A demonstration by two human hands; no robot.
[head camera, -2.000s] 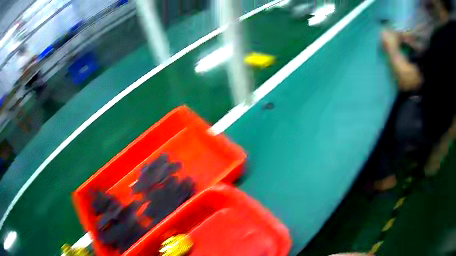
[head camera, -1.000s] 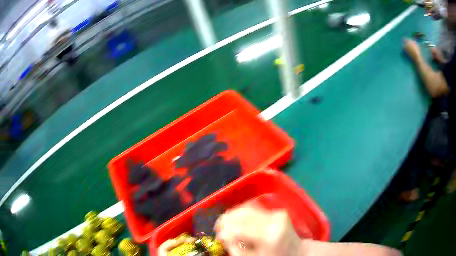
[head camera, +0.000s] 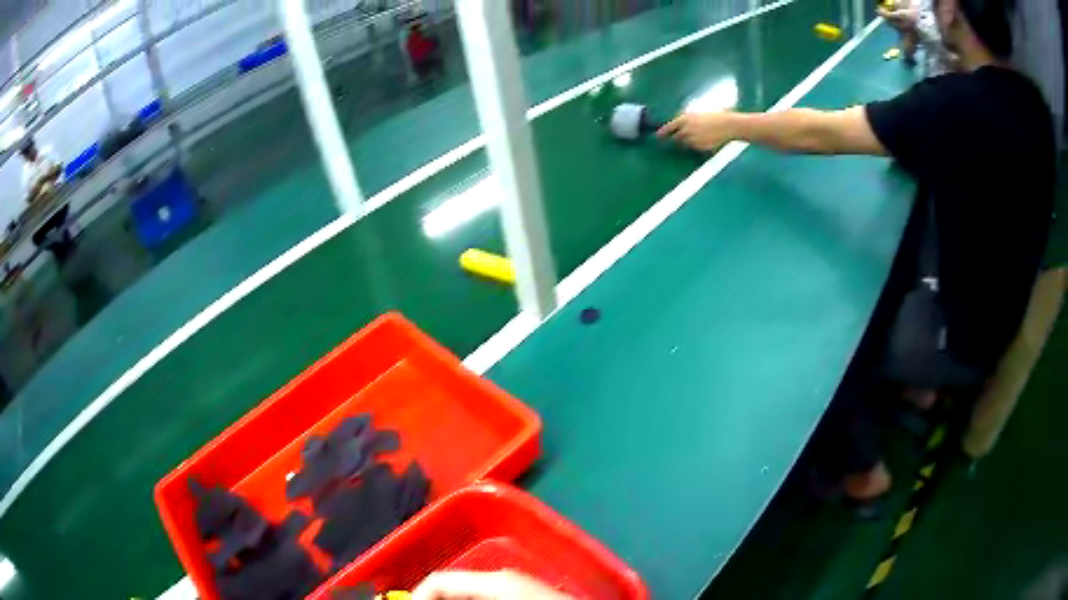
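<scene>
My right hand (head camera: pixel 492 586) shows only as a sliver at the bottom edge, over the near red basket (head camera: pixel 562 530); its fingers are cut off, so its grip cannot be told. A small gold bit (head camera: pixel 398 595) and a dark scrap of liner (head camera: pixel 351 592) show beside it, mostly cut off. My left hand is out of the picture. Behind the basket, a red-orange tray (head camera: pixel 469 399) holds matte black foam liners (head camera: pixel 372 504) in overlapping piles on its left and near part.
A white post (head camera: pixel 509 152) stands at the belt edge. A yellow cylinder (head camera: pixel 487 266) lies on the green belt. A small black disc (head camera: pixel 589 315) lies on the teal bench. At right, a person in black (head camera: pixel 984 199) reaches over the belt, holding a grey-headed, dark-handled object (head camera: pixel 632 121).
The view has shifted, so the tray and basket sit lower and further left. My right hand is now mostly out of frame, and the gold balls are gone from view. The other person's arm has stretched over the belt.
</scene>
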